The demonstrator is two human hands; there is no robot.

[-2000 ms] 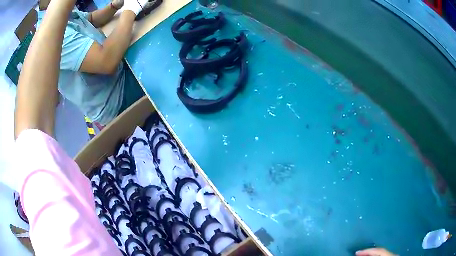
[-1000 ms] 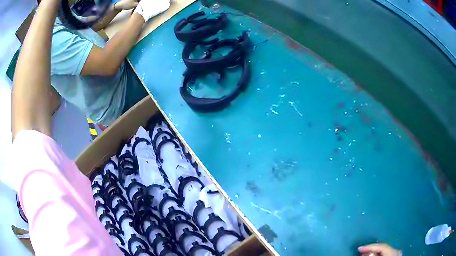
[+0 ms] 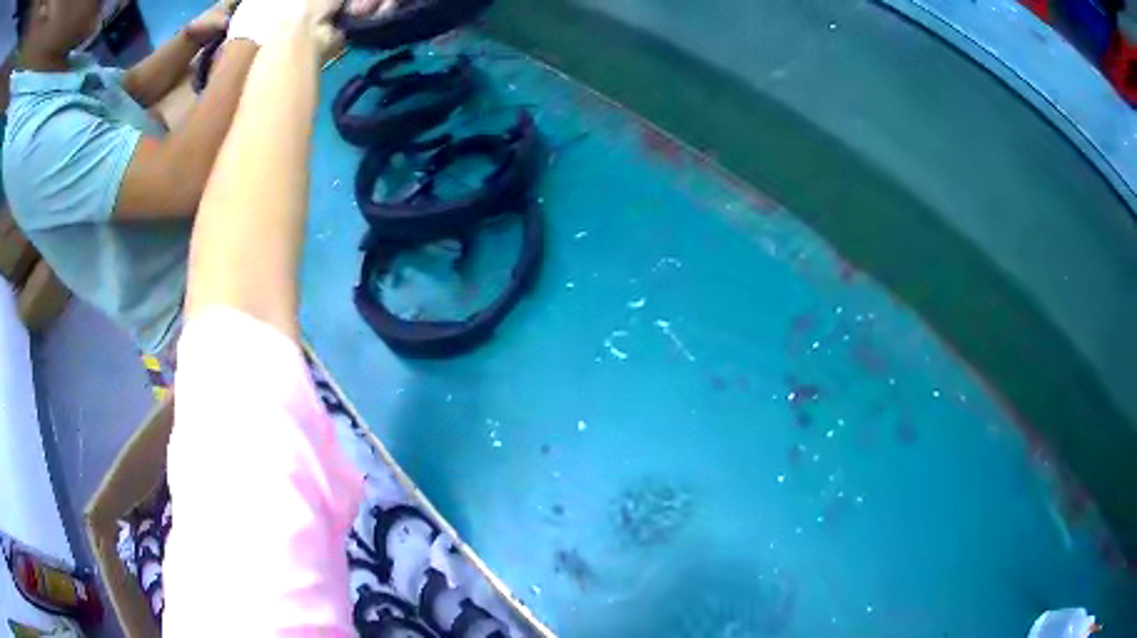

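Observation:
My left arm, in a pink sleeve, reaches to the top edge. My left hand (image 3: 334, 10) is partly cut off there, with its fingers on a black headband (image 3: 418, 23) that the edge also cuts. Below it, three black headbands lie in an overlapping row on the blue-green bench: an upper one (image 3: 397, 125), a middle one (image 3: 430, 219) and a lower one (image 3: 436, 339). Thin black parts cross inside their arcs. My right hand is out of the picture.
A person in a light green shirt (image 3: 81, 162) sits at the upper left. A carton (image 3: 115, 505) of black C-shaped parts stands at the bench's left edge, partly behind my arm. A translucent bottle (image 3: 1064, 624) lies bottom right. A dark green conveyor (image 3: 798, 137) curves along the right.
My left hand has swung right with a headband, from beside the other person to above the row. The view has shifted, and my right hand has left the picture at the bottom.

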